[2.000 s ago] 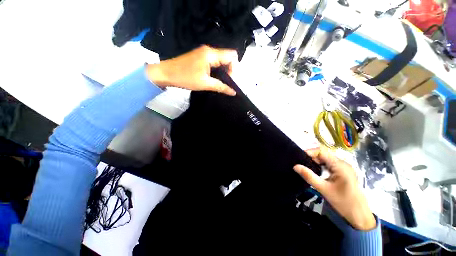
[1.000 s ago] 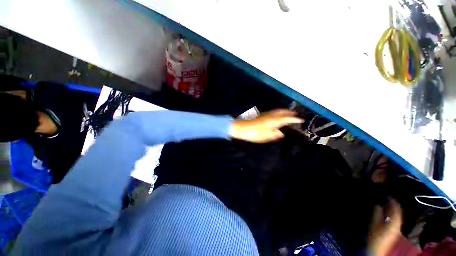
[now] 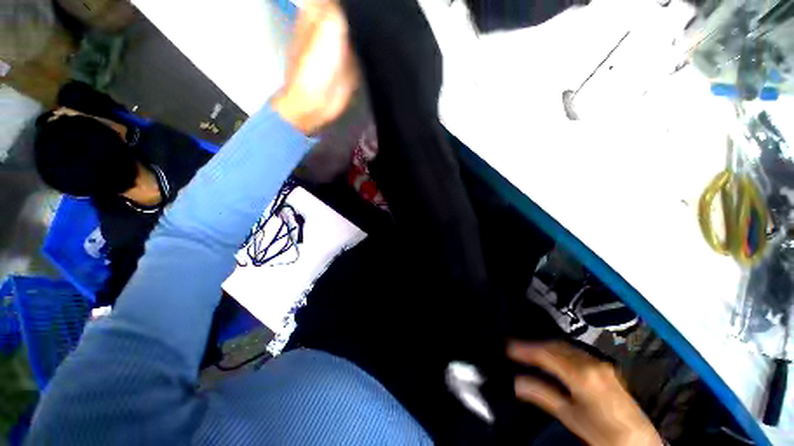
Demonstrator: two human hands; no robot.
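Observation:
A black garment (image 3: 418, 131) rises in a long strip from the lap to the top edge, over the table's rim. My left hand (image 3: 320, 65) is blurred at the top, against the strip's left side, and appears to grip it; its fingertips are unclear. More black cloth (image 3: 374, 305) lies over my lap, with a blurred white patch (image 3: 470, 390), possibly a tag. A blurred hand (image 3: 583, 388) reaches in from the lower right beside the cloth. Its sleeve is out of frame, so I cannot tell whether it is my right hand or its grip.
The white, blue-edged table (image 3: 557, 148) spans the right side. Yellow-handled scissors (image 3: 733, 216) and clear plastic packets (image 3: 766, 296) lie there, with a black-handled tool (image 3: 774, 392). Black cords (image 3: 277, 237) lie on a white surface. A person (image 3: 104, 165) and blue crates (image 3: 57, 322) are at left.
My left hand has moved up and left from over the lap. A black strip of cloth now stands raised beside it. The view has shifted, and the lower-right hand is closer to the cloth.

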